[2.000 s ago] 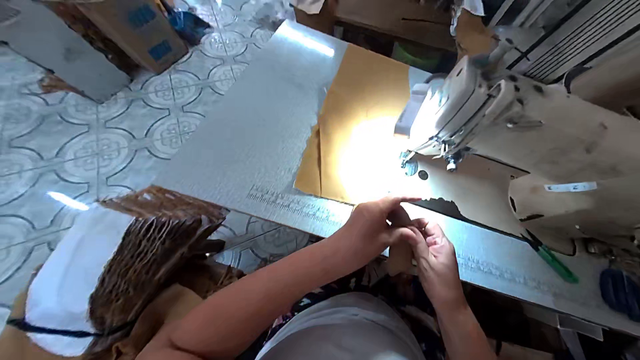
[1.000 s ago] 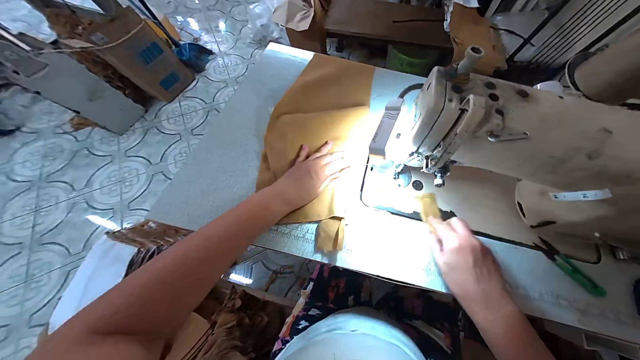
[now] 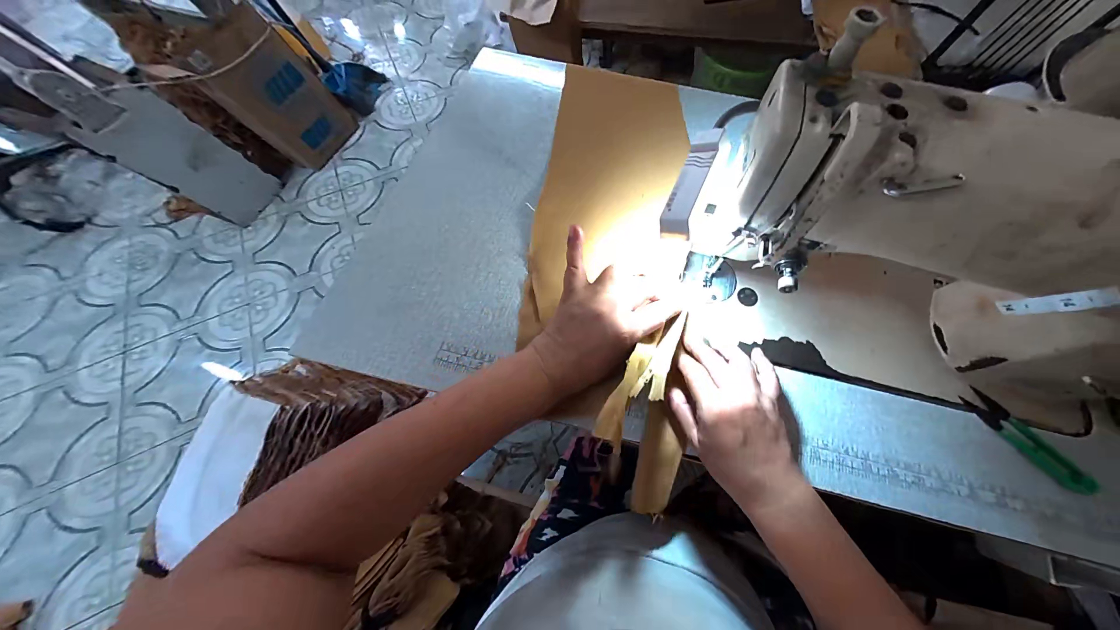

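Observation:
A tan fabric panel (image 3: 612, 157) lies on the metal-topped table, its right edge by the needle area of a sewing machine (image 3: 787, 175). My left hand (image 3: 595, 324) presses on the panel with its fingers spread, just left of the presser foot. From the needle area, narrow yellow-tan fabric strips (image 3: 661, 437) run toward me and hang over the table's front edge. My right hand (image 3: 731, 402) rests beside these strips, its fingertips at their right side; whether it pinches them is hard to see. Glare hides the fabric under the foot.
Green-handled thread snips (image 3: 1041, 451) lie on the table at the right. Brown gathered material and a white cloth (image 3: 214, 464) are at the lower left. A cardboard box (image 3: 262, 87) stands on the tiled floor. A ruler scale (image 3: 464, 357) marks the table's front edge.
My right hand has moved left from the open machine bed to the strips near the needle. The fabric panel now reaches the presser foot, with my left hand beside it.

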